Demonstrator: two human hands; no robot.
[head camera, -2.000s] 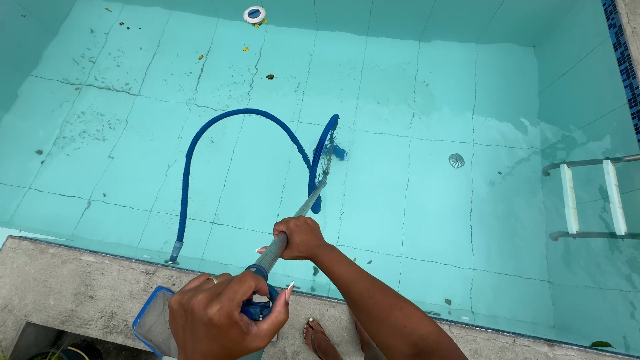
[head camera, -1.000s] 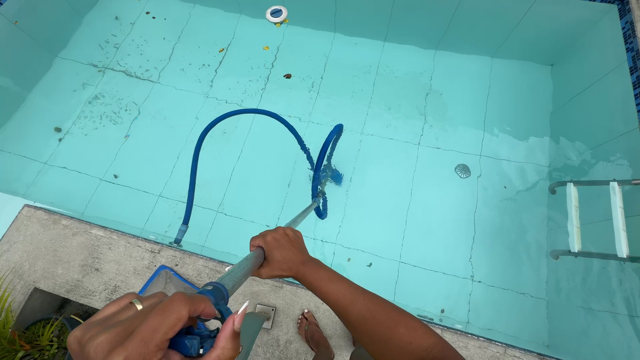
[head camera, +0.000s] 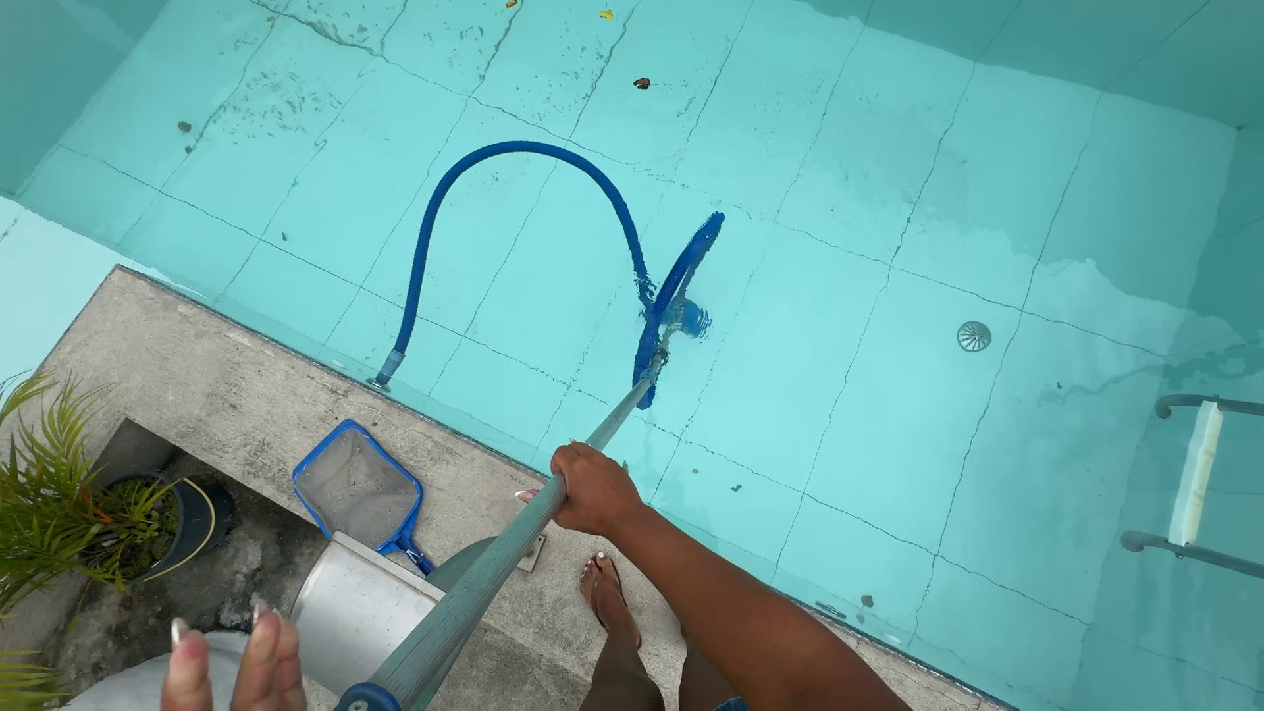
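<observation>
My right hand (head camera: 595, 487) is closed around a telescopic pool pole (head camera: 494, 568), which slants from the lower left into the water. My left hand (head camera: 237, 667) is partly in view at the bottom left, fingers raised and apart, off the pole. A blue fitting (head camera: 367, 697) shows on the pole beside it. The pole's far part meets a loop of blue vacuum hose (head camera: 679, 276) and a blurred blue pool attachment (head camera: 688, 318) under the surface. From there the hose (head camera: 518, 148) arches left to a cuff (head camera: 391, 367) at the pool wall.
A blue-framed leaf skimmer net (head camera: 360, 484) lies on the concrete edge (head camera: 217, 360), near a white container (head camera: 360, 612). Left are a potted plant (head camera: 148, 523) and a recess. A pool ladder (head camera: 1197, 474) stands right; a round drain (head camera: 974, 336) and leaves (head camera: 642, 84) are in the pool.
My left hand has let go of the near part of the pole and its fingers are now spread. My right hand still grips the pole. The view has shifted.
</observation>
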